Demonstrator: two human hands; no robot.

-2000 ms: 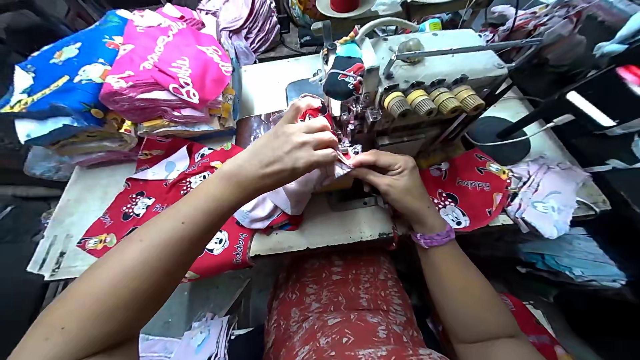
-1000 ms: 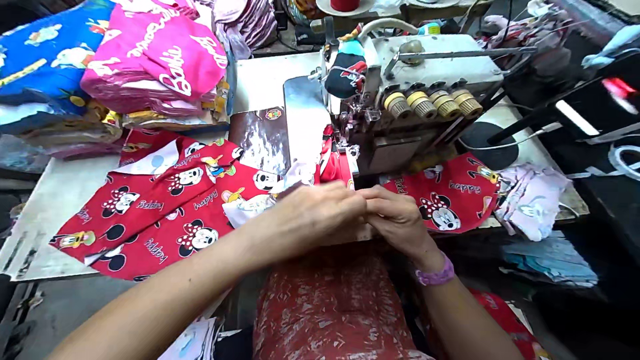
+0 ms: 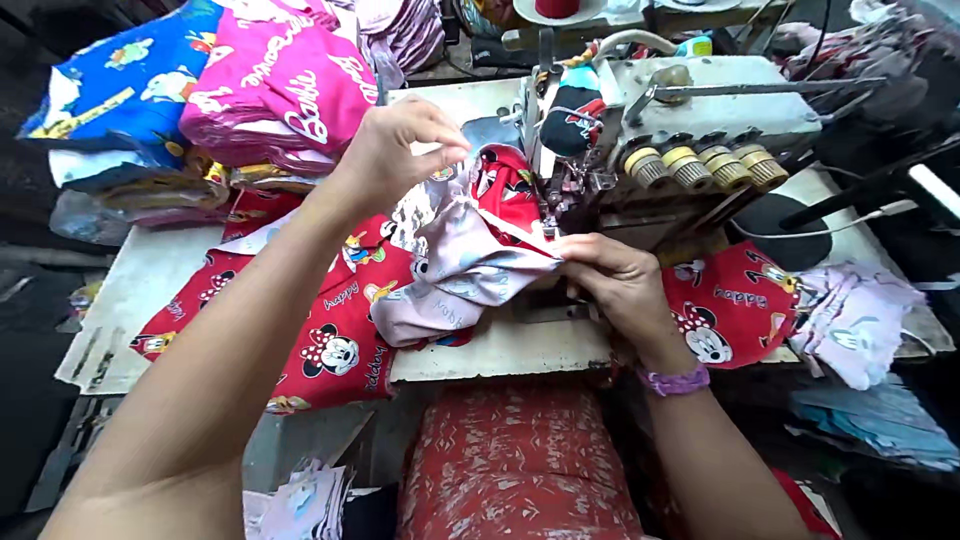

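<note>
A red printed fabric piece with a pale underside [image 3: 480, 262] lies bunched on the bed of an overlock sewing machine [image 3: 720, 112], its edge near the presser foot. My right hand [image 3: 615, 289], with a purple band at the wrist, pinches the right end of its edge between thumb and fingers, just in front of the foot. My left hand [image 3: 409, 146] is raised at the piece's upper left, thumb and forefinger close together near its rim; whether they pinch the edge cannot be told. Red Minnie Mouse printed fabric [image 3: 330, 352] lies spread left of the piece.
Stacks of blue [image 3: 124, 82] and pink fabric [image 3: 277, 90] stand at the back left. Right of the machine are more red printed fabric [image 3: 735, 307] and pale scraps [image 3: 855, 322]. Tension knobs [image 3: 682, 166] line the machine's front, and a thread cone [image 3: 556, 7] stands behind.
My left hand has moved from beside my right hand up and to the left. The bunched piece now spreads over the machine bed, where less of it showed a second ago.
</note>
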